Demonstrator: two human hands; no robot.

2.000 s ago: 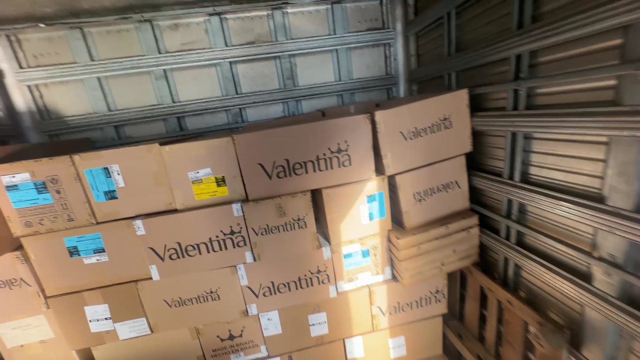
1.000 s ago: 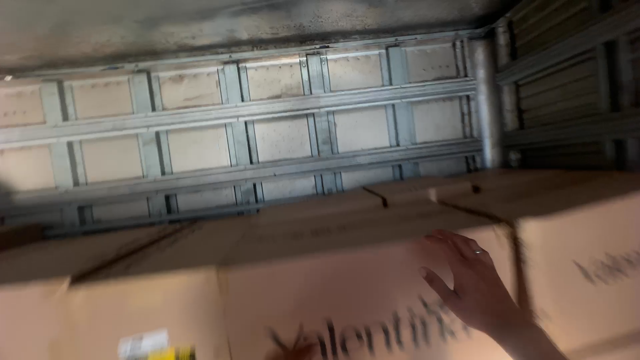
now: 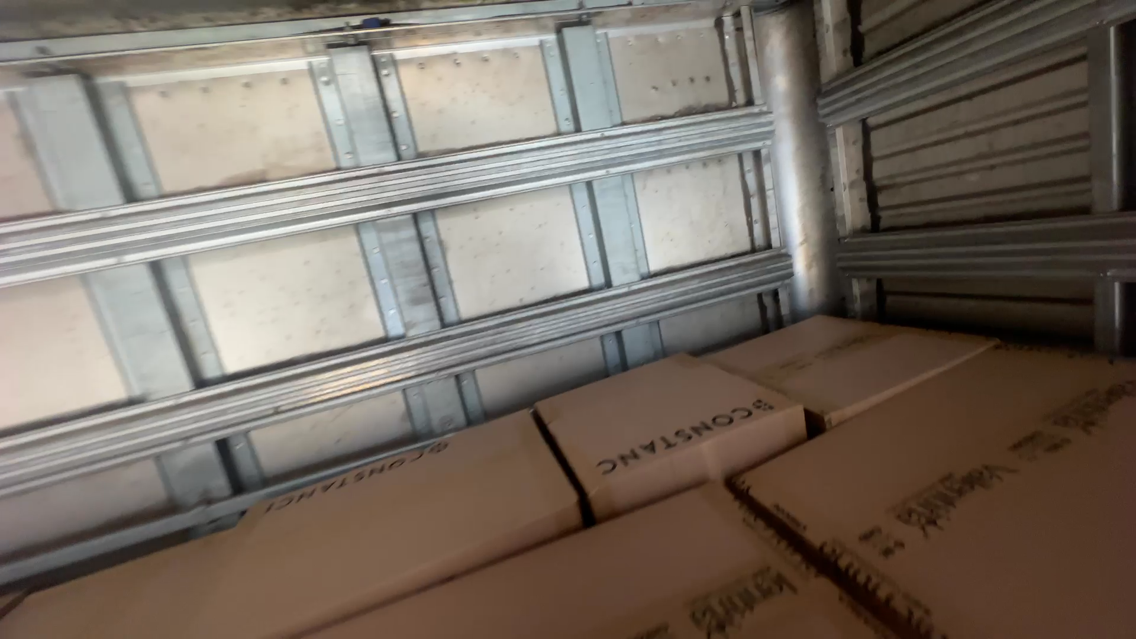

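Neither my left hand nor my right hand shows in the head view now, so what they hold or touch is hidden. Printed cardboard boxes fill the lower part of the view, seen from above. A large box (image 3: pixel 985 470) lies at the right, beside another printed box (image 3: pixel 621 568) at the bottom middle, with a dark gap between them. Behind these lie a long box (image 3: pixel 417 524) at the left, a shorter box (image 3: pixel 666 426) in the middle and one more box (image 3: pixel 834 355) near the corner.
A panelled back wall (image 3: pixel 275 302) with metal rails (image 3: pixel 532 169) rises behind the boxes. At the corner stands a rounded metal post (image 3: pixel 799 169). The ribbed side wall (image 3: pixel 976 169) runs along the right, with rails across it.
The view has moved in over the box tops. A hand was over the front of a box one second ago and is now out of view. Boxes farther back now show.
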